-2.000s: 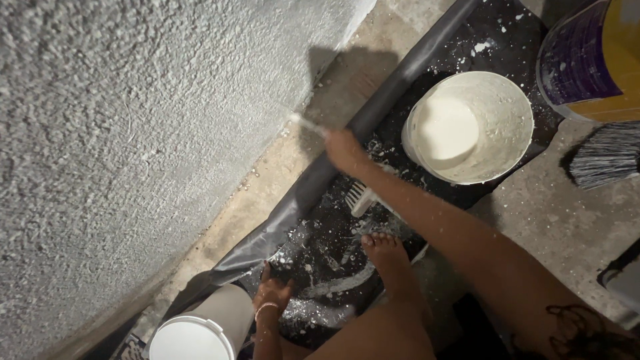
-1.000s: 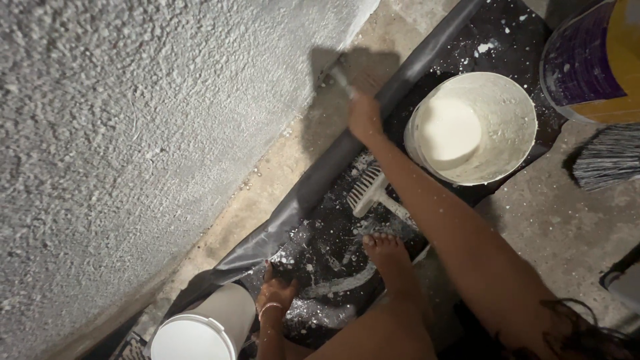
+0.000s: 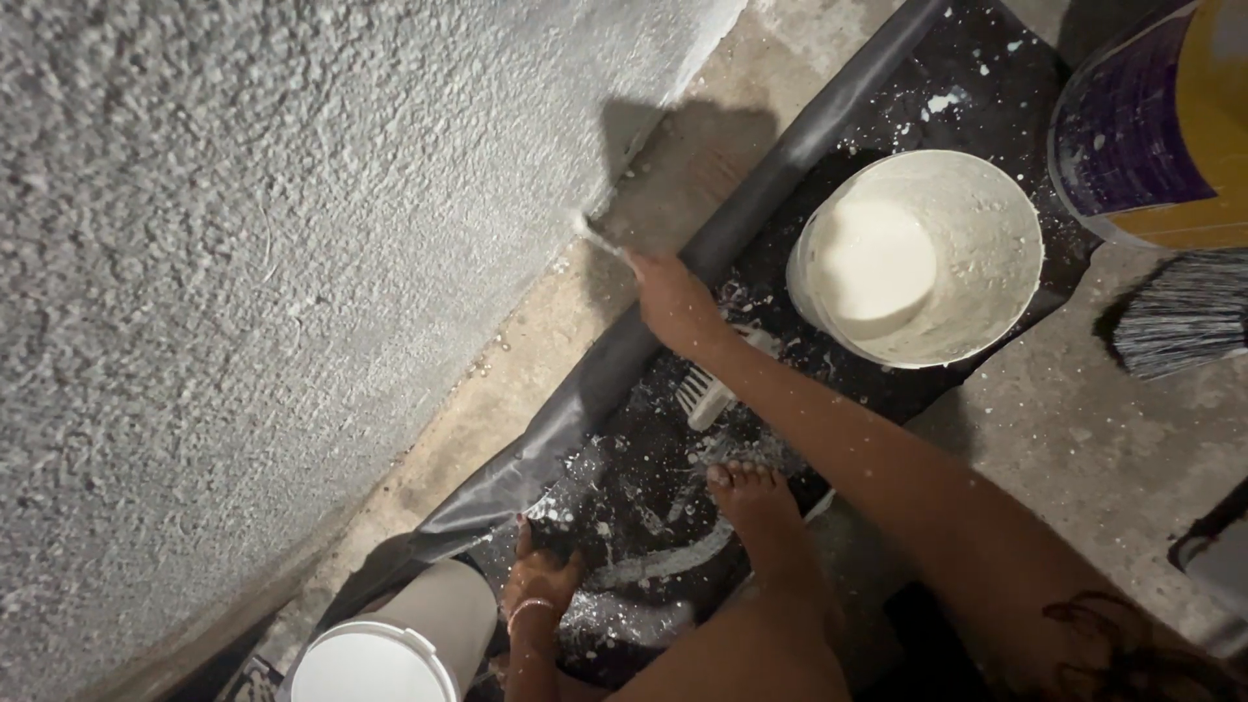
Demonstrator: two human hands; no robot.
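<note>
My right hand (image 3: pixel 678 307) is closed around the handle of a small paintbrush (image 3: pixel 597 236), whose pale tip meets the base of a rough textured wall (image 3: pixel 341 214). To the right of that hand, a white bucket (image 3: pixel 985 263) holds white paint. Under my right forearm lies a comb-like tool (image 3: pixel 710 395), partly hidden, on the paint-spattered black sheet (image 3: pixel 634 468). My left hand (image 3: pixel 541 577), with a bracelet at the wrist, rests on this sheet with a finger extended; nothing shows in its grasp.
A lidded white bucket (image 3: pixel 375 663) stands at bottom left. At the upper right are a purple and yellow bucket (image 3: pixel 1131 146) and a bristle brush (image 3: pixel 1185 312) on the concrete floor (image 3: pixel 1102 429). My bare foot (image 3: pixel 765 507) is on the sheet.
My right hand and paintbrush have moved left and down from one second ago, back to the wall's base. My left hand stays in about the same place.
</note>
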